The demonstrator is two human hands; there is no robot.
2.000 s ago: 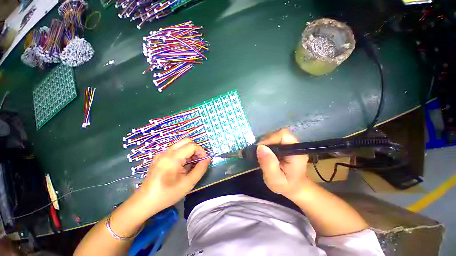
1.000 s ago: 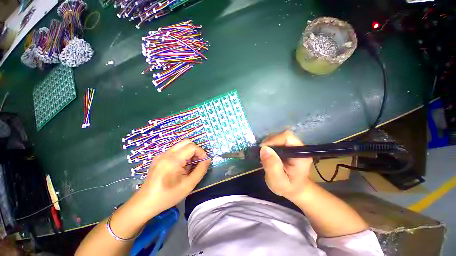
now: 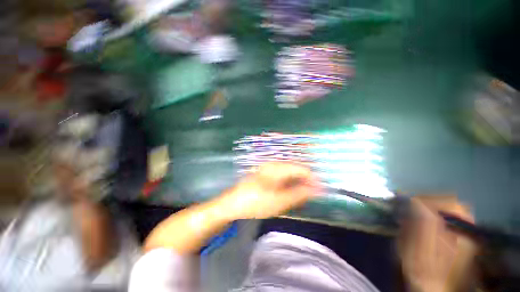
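The view is strongly blurred. The green PCB panel (image 3: 350, 162) lies near the bench's front edge, glaring white at its right part; multi-colour wire leads (image 3: 268, 149) cover its left part. My left hand (image 3: 285, 185) is at the panel's lower edge, fingers pinched as before around a wire lead; blur hides the lead itself. My right hand (image 3: 436, 234) is at the lower right, closed around the black soldering iron (image 3: 464, 222). The iron's thin front end points left towards my left fingertips. Whether its tip touches the panel cannot be told.
A loose wire pile (image 3: 313, 74) lies behind the panel. A bare PCB panel (image 3: 179, 82) and a small wire group (image 3: 215, 106) are at left. The tip-cleaning pot (image 3: 496, 111) is at the right edge. Another person's arm (image 3: 94, 228) shows at lower left.
The view has swung left, so the bench and both hands appear further right and blurred. Another person has come into view at left. Both hands stay near the panel.
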